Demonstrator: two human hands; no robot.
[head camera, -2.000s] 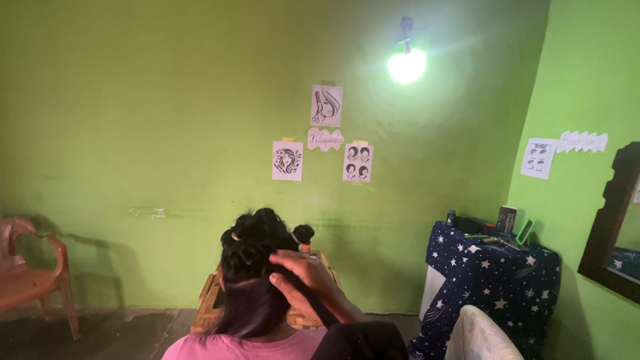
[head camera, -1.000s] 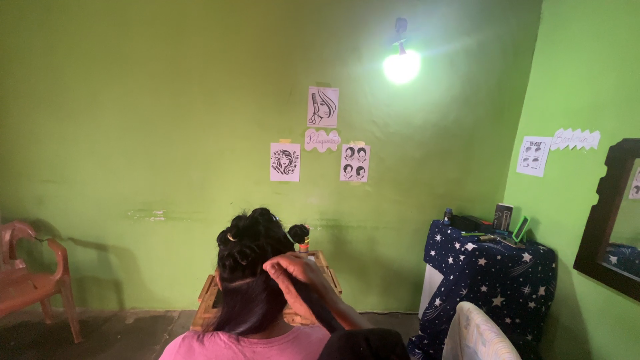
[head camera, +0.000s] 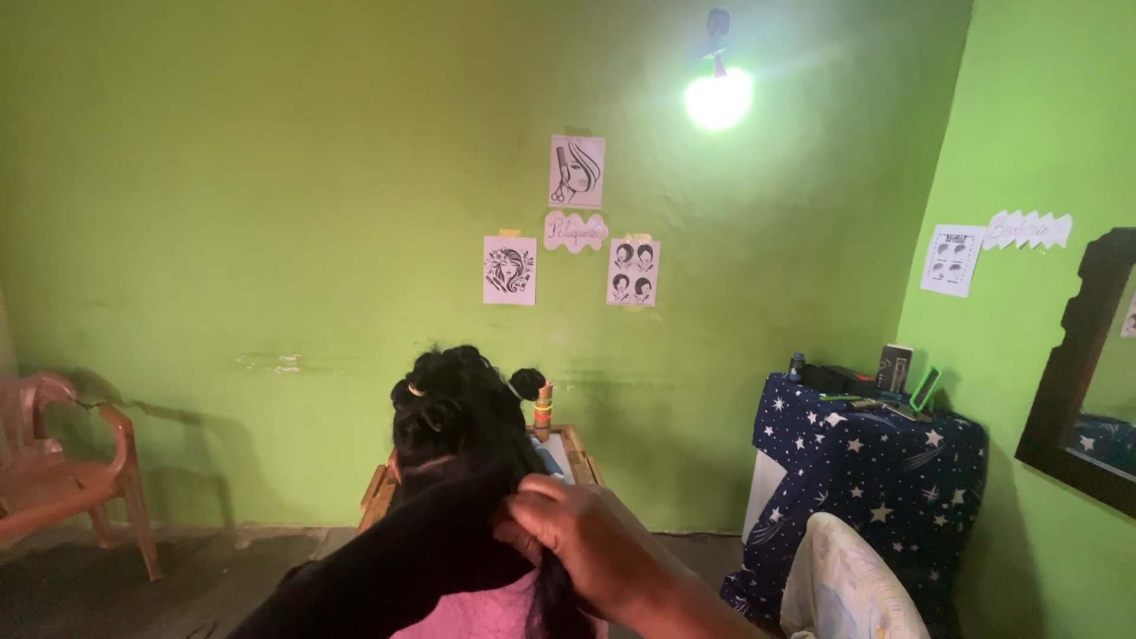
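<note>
A seated person in a pink top (head camera: 479, 612) faces the wall with their back to me. The dark hair (head camera: 457, 413) is partly tied up in small buns, one of them at the right side. My right hand (head camera: 568, 532) is closed around a lock of long hair at the right of the neck, and the loose strands hang below it. My left arm (head camera: 390, 555), in a black sleeve, reaches across behind the neck from the lower left. Its hand is hidden or lost in the dark hair, so its fingers cannot be made out.
Beyond the person is a wooden table or stand (head camera: 581, 457) with hair ties around an upright holder (head camera: 543, 410). At right, a star-patterned cloth (head camera: 879, 488) covers a table with grooming items. A covered chair back (head camera: 843, 577) is near; a plastic chair (head camera: 89, 461) stands left.
The black-sleeved left arm has come across behind the person's neck. My right hand has moved lower and now grips a lock of hair. More hair lies over the right side.
</note>
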